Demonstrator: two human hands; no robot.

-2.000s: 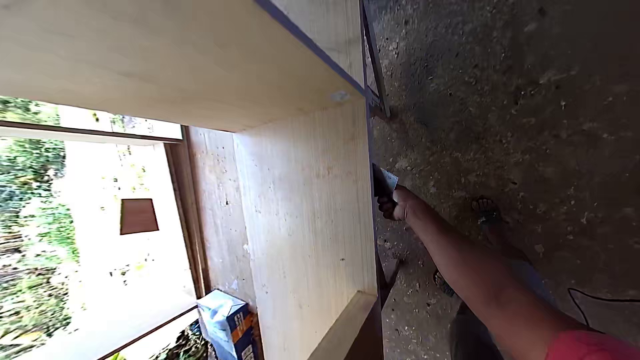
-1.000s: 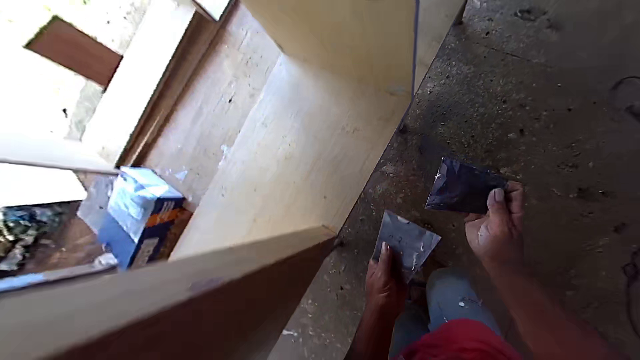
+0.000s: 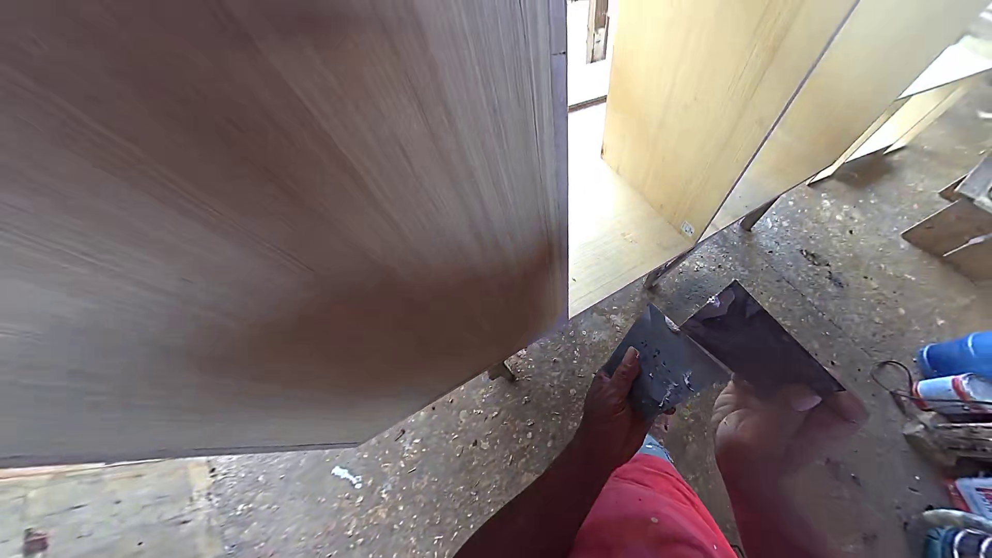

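Note:
My left hand (image 3: 620, 399) holds a flat grey scraper plate (image 3: 666, 360) with smears on its face, thumb on top. To its right, my right hand (image 3: 775, 426) grips a darker flat plate (image 3: 756, 341), whose left edge meets or overlaps the grey one. The right hand is partly blurred. Both plates are low, below the lower edge of a pale wooden cabinet (image 3: 643, 225). A large wooden panel (image 3: 294, 217) of it fills the left of the view, its grain plain to see.
Cabinet legs (image 3: 502, 372) stand on a speckled concrete floor (image 3: 434, 465). At the right lie wood offcuts (image 3: 953, 232), a blue container (image 3: 957, 355), a can (image 3: 953, 387) and a cable. More pale panels (image 3: 922, 116) are at the upper right.
The view has swung strongly, and the panel's side face now fills the left. The two plates, apart one second ago, are now together. Two seconds ago only one hand showed, holding a plate.

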